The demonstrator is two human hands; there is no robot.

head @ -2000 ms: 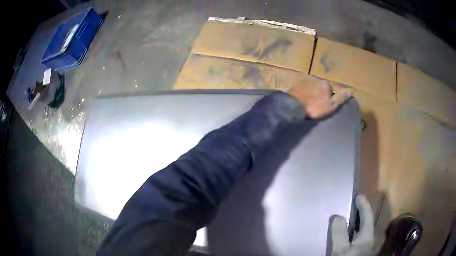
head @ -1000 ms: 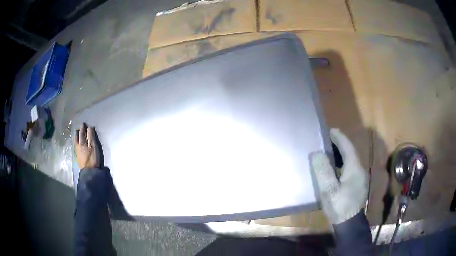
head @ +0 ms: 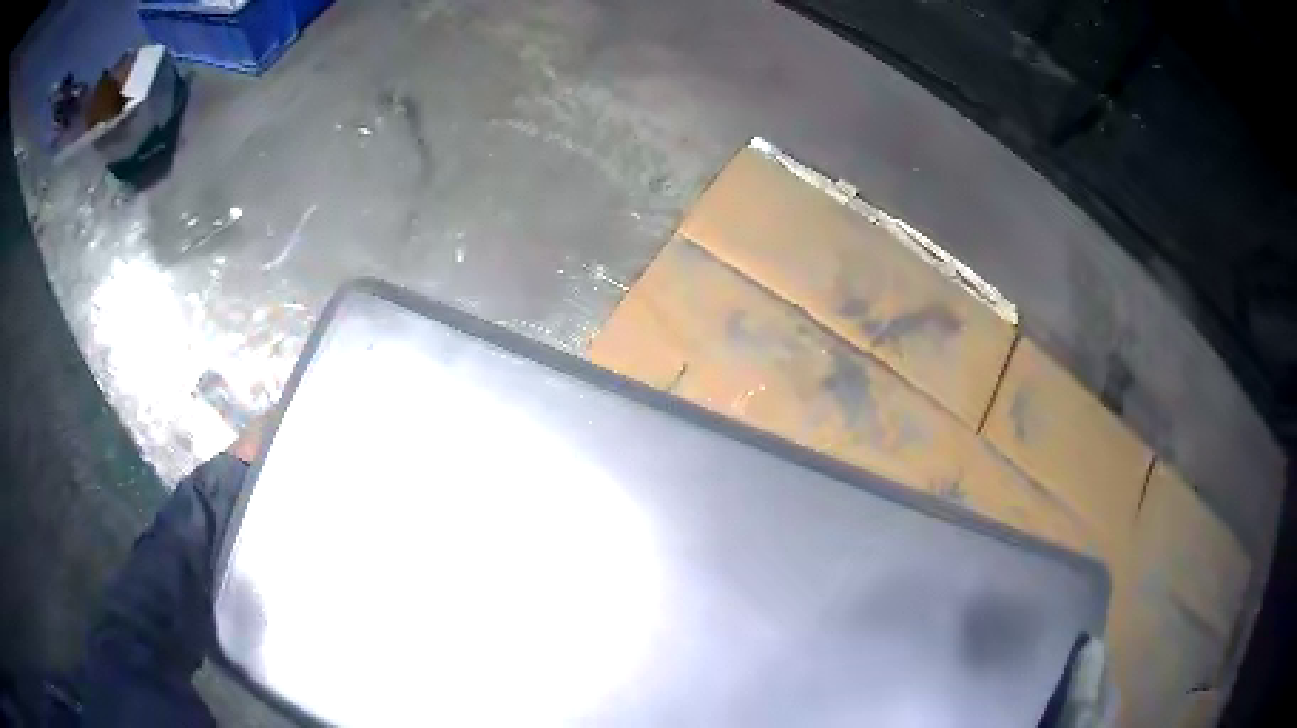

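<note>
The grey box-shaped metal cover point(head: 797, 569) lies broad face up across the lower middle, with bright glare on its left half. My bare left hand point(head: 252, 435) is at its left edge; only a small part shows, and the fingers are hidden by the cover. My gloved right hand point(head: 1087, 688) is on the cover's lower right corner, partly cut off by the picture's bottom edge. The hands hold the cover between them. Its underside is hidden, so I cannot tell how far it is off the table.
Creased tan cardboard point(head: 797, 341) with dark smudges lies behind and right of the cover on the scuffed table point(head: 498, 157). A blue bin point(head: 242, 31) is at the top left, cut off by the frame. A small dark green container point(head: 147, 135) with scraps stands near it.
The cover has turned, its left end now farther back and its right end nearer me. My left hand has slipped mostly behind its left edge. The sander has left the view.
</note>
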